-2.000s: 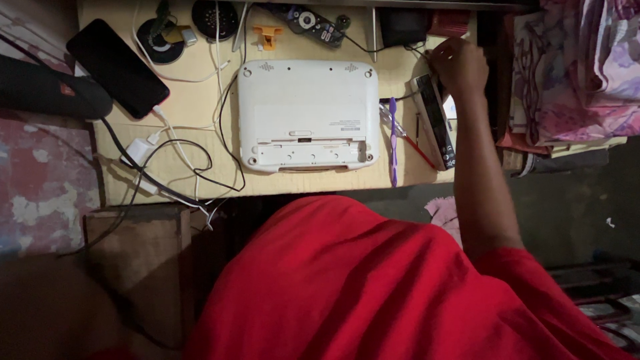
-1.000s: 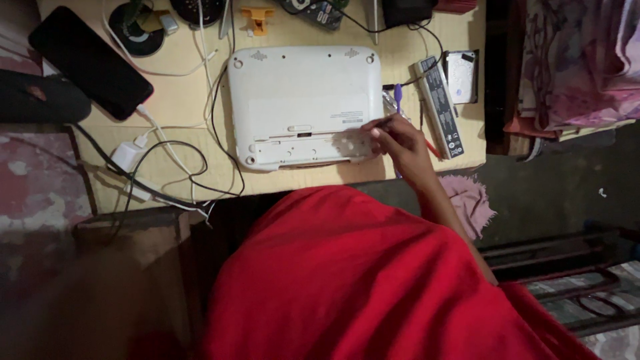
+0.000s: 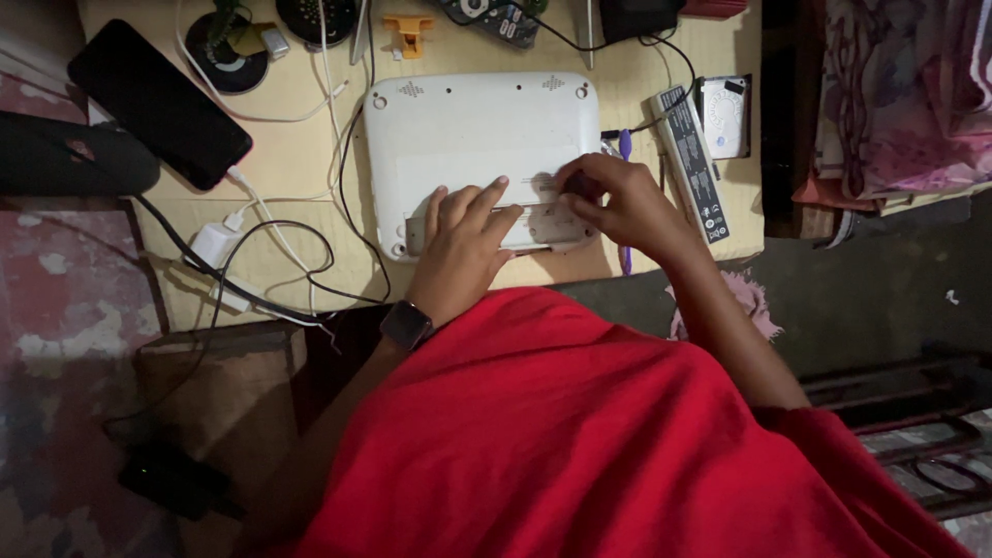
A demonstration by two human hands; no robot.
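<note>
A white laptop (image 3: 480, 132) lies upside down on the wooden table, its battery bay along the near edge. Spread over the bay's left part, my left hand (image 3: 465, 240) rests on the casing, a watch on its wrist. My right hand (image 3: 620, 201) is above the bay's right part, thumb and fingertips pinched around a small dark item that is too shadowed to name. Just right of the laptop lies a purple tool (image 3: 625, 147), partly behind my right hand. Farther right are a laptop battery (image 3: 694, 167) and a hard disk drive (image 3: 725, 116).
A black phone (image 3: 159, 105) on a charging cable and a dark cylindrical object (image 3: 70, 155) lie at left. Loose cables loop beside the laptop. An orange plastic clip (image 3: 409, 35) and a remote control (image 3: 496, 19) sit behind it. Folded cloth (image 3: 907, 101) is at the right.
My right hand has come from the table's right side to the laptop's battery bay. My left hand, unseen earlier, now rests on the laptop. The hard disk drive, largely hidden at first, shows fully.
</note>
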